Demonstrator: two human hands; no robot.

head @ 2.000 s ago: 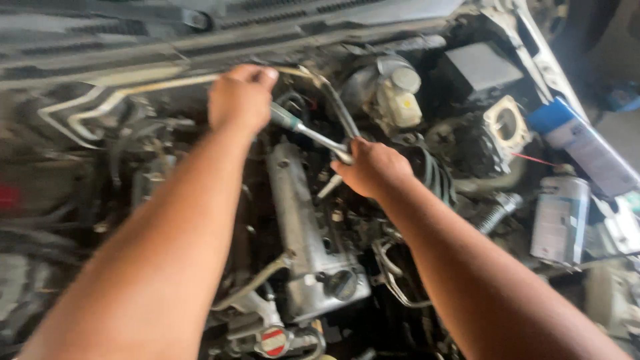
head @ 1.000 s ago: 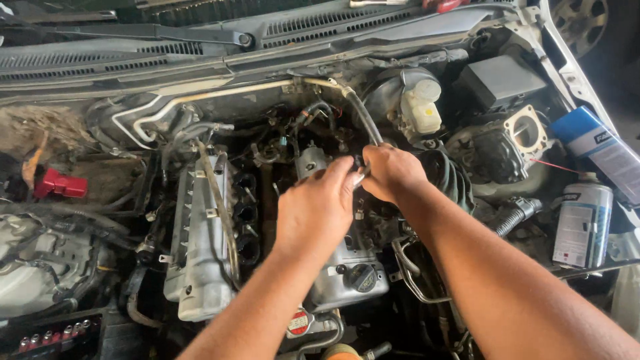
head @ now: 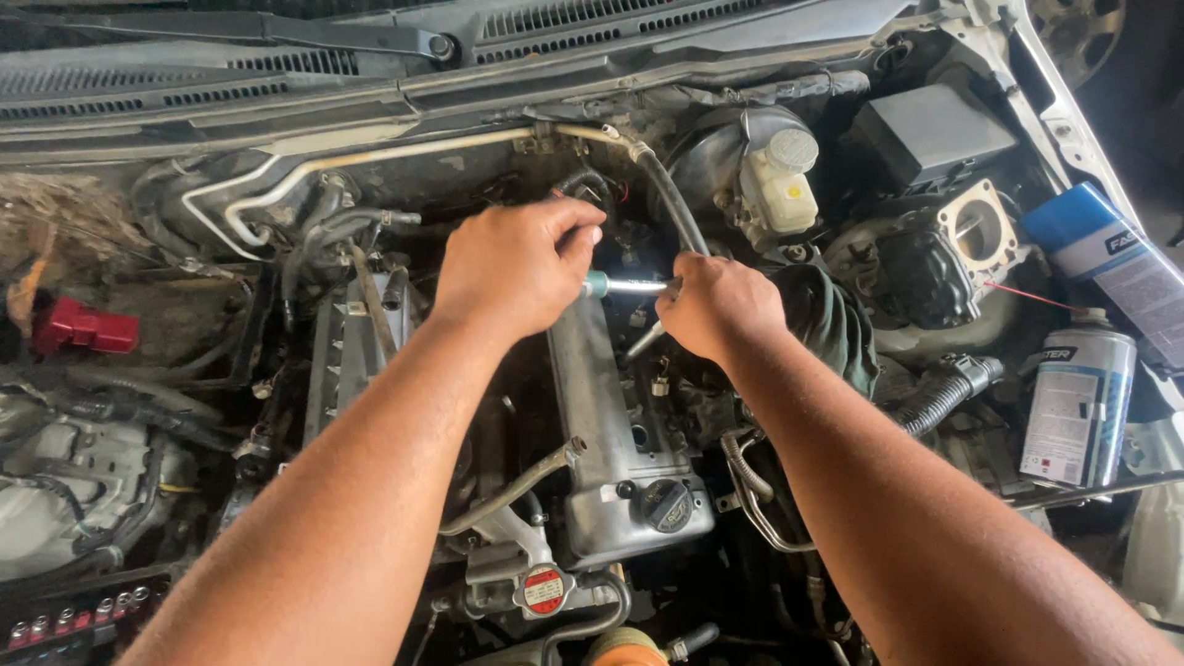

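My left hand is closed around the greenish handle of a chrome hand tool, likely a ratchet, above the silver valve cover. The other end of the tool runs into my right hand, whose fingers wrap around it and hide its head. A short metal rod shows below my right fingers; whether it joins the tool is unclear. Just behind my right hand, a black hose slants down from a metal pipe. A black oil filler cap sits at the cover's near end.
At right are a throttle body, a spray can with a red straw and another blue-capped can. A brake fluid reservoir stands behind. Radiator cap is near; sockets lie lower left.
My left hand has moved away from my right hand to the left since one second ago, and the tool's shaft shows between them again. My right hand stays near the black hose.
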